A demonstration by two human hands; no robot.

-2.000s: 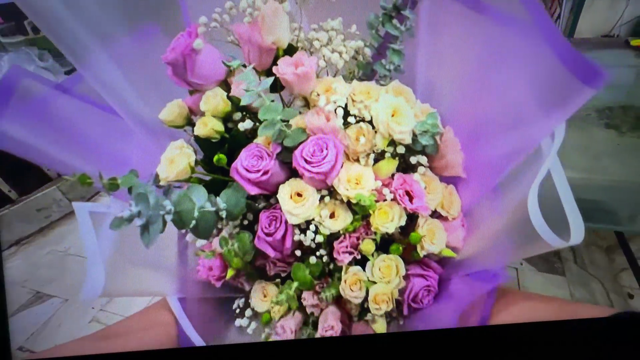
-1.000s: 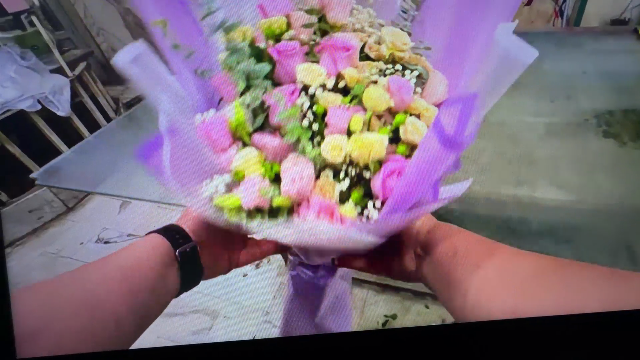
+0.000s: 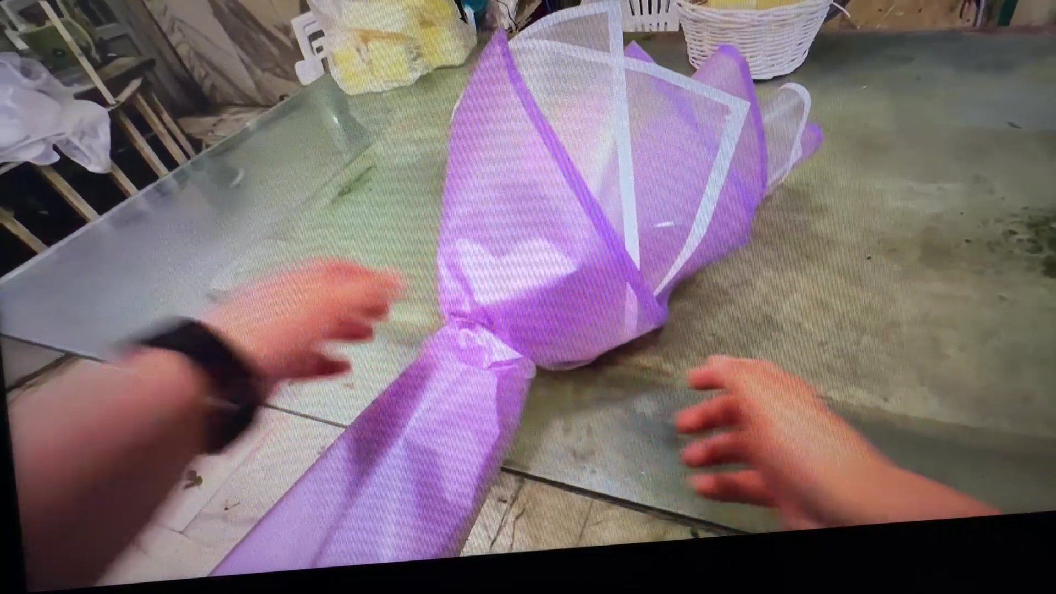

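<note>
A bouquet in purple and white-edged wrapping paper [image 3: 561, 198] lies on the green-grey tabletop [image 3: 891, 247]. Its flowers are hidden from this side. The paper is gathered in at a narrow waist, and below that its long purple wrapped stem part [image 3: 412, 437] sticks out past the table's near edge. Left of the waist, my left hand [image 3: 313, 318], blurred and with a black band at the wrist, is apart from the bouquet with nothing in it. My right hand [image 3: 742, 437] is to the right of the stem part, fingers spread, holding nothing.
A white wicker basket [image 3: 755, 37] stands at the table's back edge. Left of it is a clear plastic bag with yellow blocks [image 3: 388, 45]. A wooden rack with white plastic [image 3: 49, 115] is at the far left. Pale floor tiles [image 3: 206, 478] show below the table.
One second ago both hands held the bouquet at its neck, flowers showing. Now it lies on the table, flowers turned from view, and both hands have let go and are apart from it.
</note>
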